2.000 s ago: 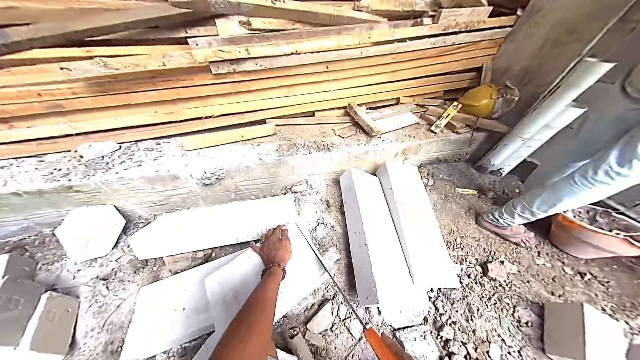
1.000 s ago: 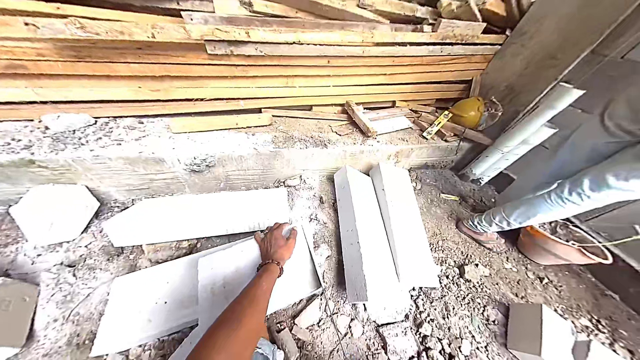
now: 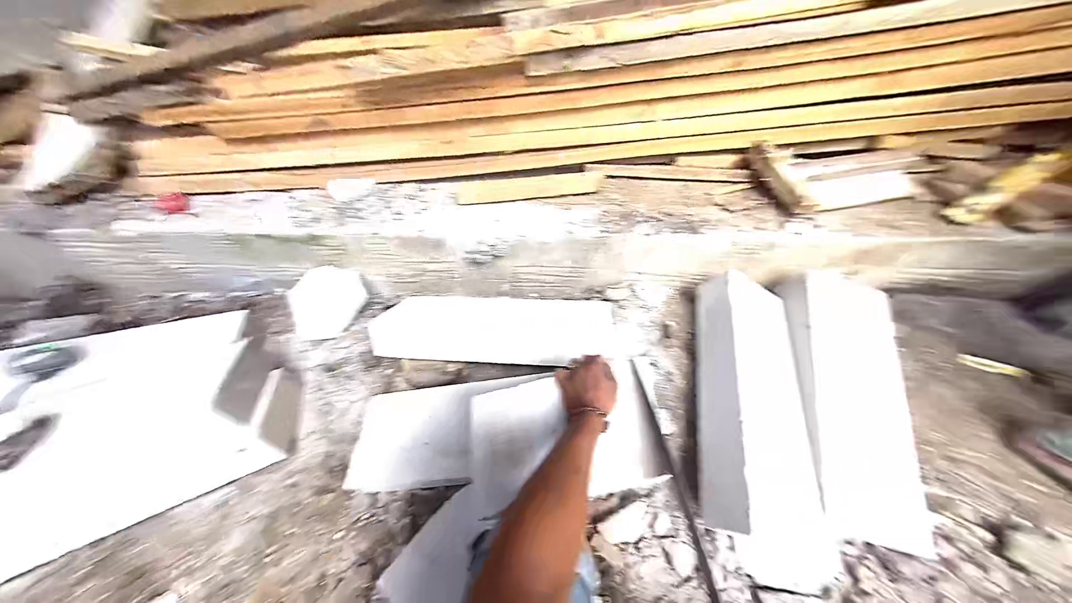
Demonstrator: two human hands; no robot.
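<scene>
My left hand (image 3: pixel 588 387) presses down on a white lightweight block (image 3: pixel 624 444), its fingers curled at the block's upper edge. A thin dark saw blade (image 3: pixel 670 461) runs along the right side of that block and leaves the view at the bottom; its handle is hidden. My right hand is not in view. Other white pieces (image 3: pixel 419 435) lie left of and under my forearm. A long white block with a cut end (image 3: pixel 494 328) lies just beyond my hand. Two long white blocks (image 3: pixel 775 419) (image 3: pixel 871 410) lie side by side to the right.
Stacked timber planks (image 3: pixel 536 109) lie behind a low concrete ledge (image 3: pixel 502 251). A small white offcut (image 3: pixel 327 301) lies at the left, near a large white surface (image 3: pixel 126 419) with things on it. Rubble (image 3: pixel 636 528) covers the ground. A yellow level (image 3: pixel 1005 188) is at the upper right.
The view has swung left, and the other person's leg is out of it. The saw's orange handle, seen two seconds ago, no longer shows. My left hand stays on the block.
</scene>
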